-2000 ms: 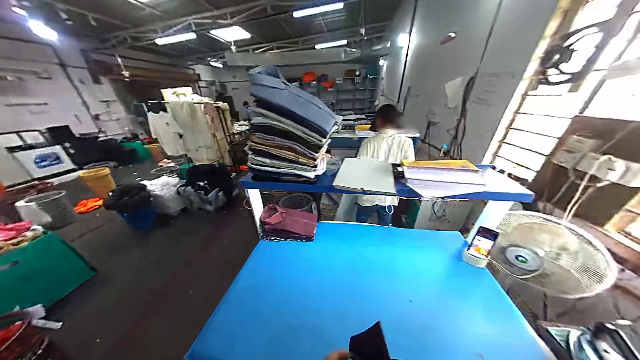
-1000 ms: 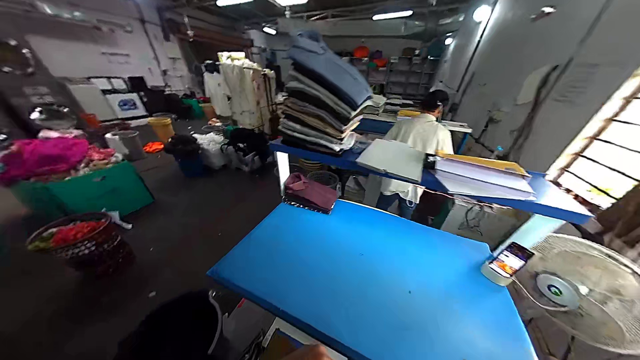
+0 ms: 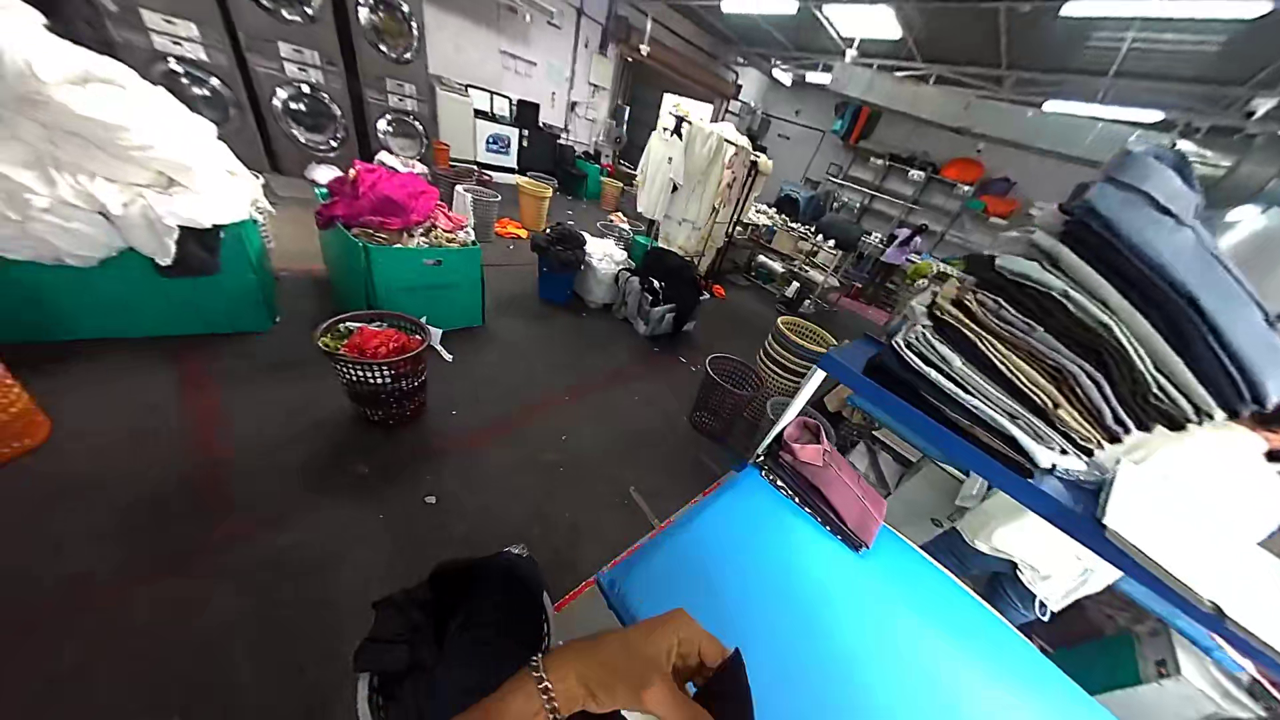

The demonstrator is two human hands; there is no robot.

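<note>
My left hand [image 3: 640, 665], with a metal chain bracelet at its wrist, reaches in at the bottom and pinches a piece of dark cloth [image 3: 728, 688] at the blue padded table's near left edge. My right hand is out of view. To the left of my left wrist is a heap of black cloth [image 3: 455, 620], with a pale rim partly showing beside it. The blue tabletop [image 3: 850, 625] lies to the right of my hand. A folded mauve shirt [image 3: 835, 480] rests on dark folded cloth at the table's far left corner.
A blue shelf [image 3: 960, 450] above the table's far side bears a tall stack of folded trousers [image 3: 1080, 320]. A brown basket [image 3: 378, 370] with red cloth stands on the floor. Green bins [image 3: 425, 285] heaped with laundry are farther left. A person [image 3: 900, 250] is in the background.
The view has swung far to the left, bringing in the washing machines. My left hand now shows more fully, with dark cloth in its fingers.
</note>
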